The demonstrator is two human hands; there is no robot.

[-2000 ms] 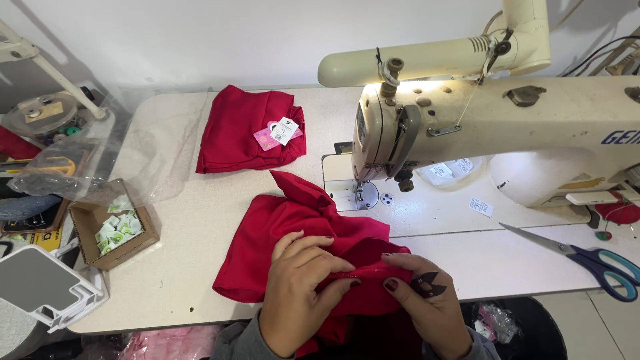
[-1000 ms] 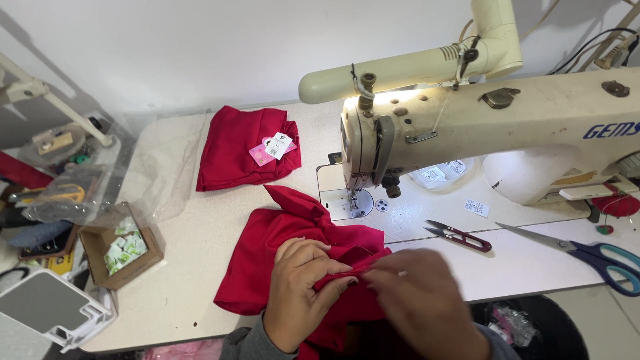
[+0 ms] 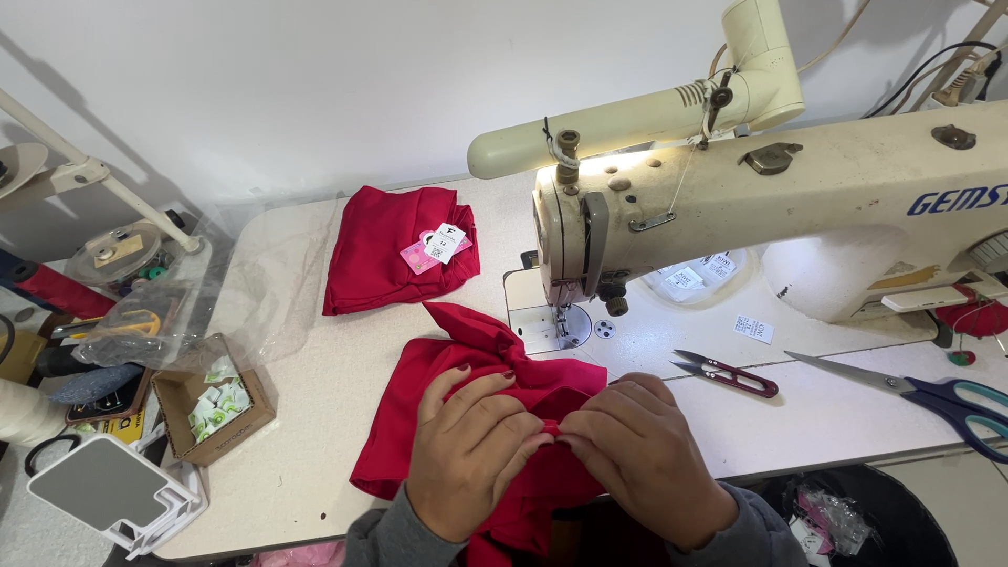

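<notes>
A red fabric garment lies at the table's front edge, partly hanging over it, with a knotted or gathered piece on top. My left hand pinches an edge of it between thumb and fingers. Close beside it, my right hand pinches the same edge, the fingertips of both hands nearly touching. The sewing machine's needle and presser foot stand just behind the garment, with no fabric under them. Burgundy thread snips lie right of my hands. A folded red garment with tags rests farther back.
Blue-handled scissors lie at the right near a small label. A cardboard box of labels, a white stand and clear plastic are at the left. A dish of labels sits under the machine's arm.
The thread snips, seen in my right hand two seconds ago, now lie on the table. My right hand has come back to the garment edge beside my left hand.
</notes>
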